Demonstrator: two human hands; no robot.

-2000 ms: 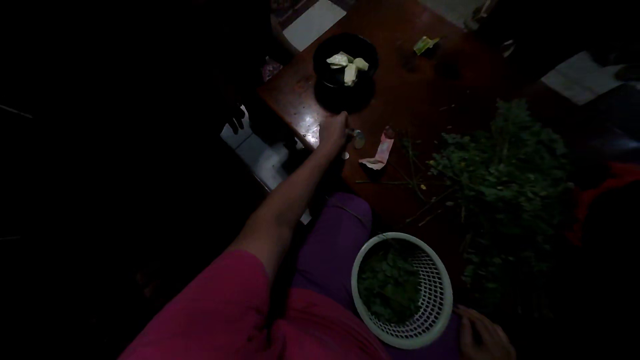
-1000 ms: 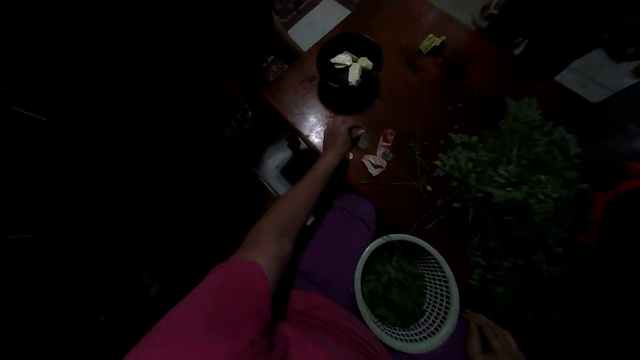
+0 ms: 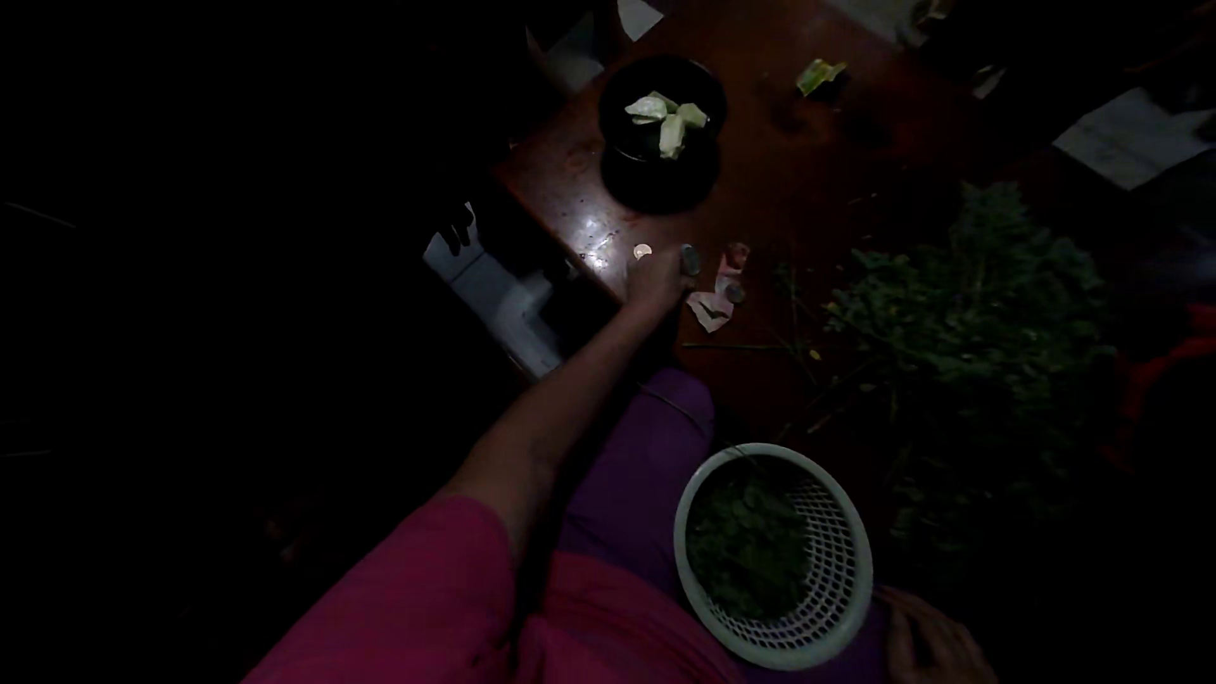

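Observation:
My left hand (image 3: 657,280) is low on the dark wooden table, its fingers partly hidden. One coin (image 3: 642,251) lies just beyond it, and another round, coin-like disc (image 3: 690,259) is at its right side. Right of that are a crumpled pinkish paper, perhaps a banknote (image 3: 711,310), and a greyish coin (image 3: 734,293). A pale plastic basket (image 3: 858,532) with green leaves (image 3: 750,546) rests on my lap. Beside its lower right rim is my right hand (image 3: 936,636), dimly lit, fingers slightly apart, nothing visible in it.
A dark bowl (image 3: 617,95) with pale cut pieces (image 3: 671,135) stands near the table's far left edge. A large heap of leafy stems (image 3: 978,323) covers the right side. A yellow-green scrap (image 3: 819,76) lies farther back, and a thin stem (image 3: 736,347) lies near my knee.
My left hand has drawn back a little from the bowl, and a coin now shows just beyond it. My right hand has stayed beside the basket.

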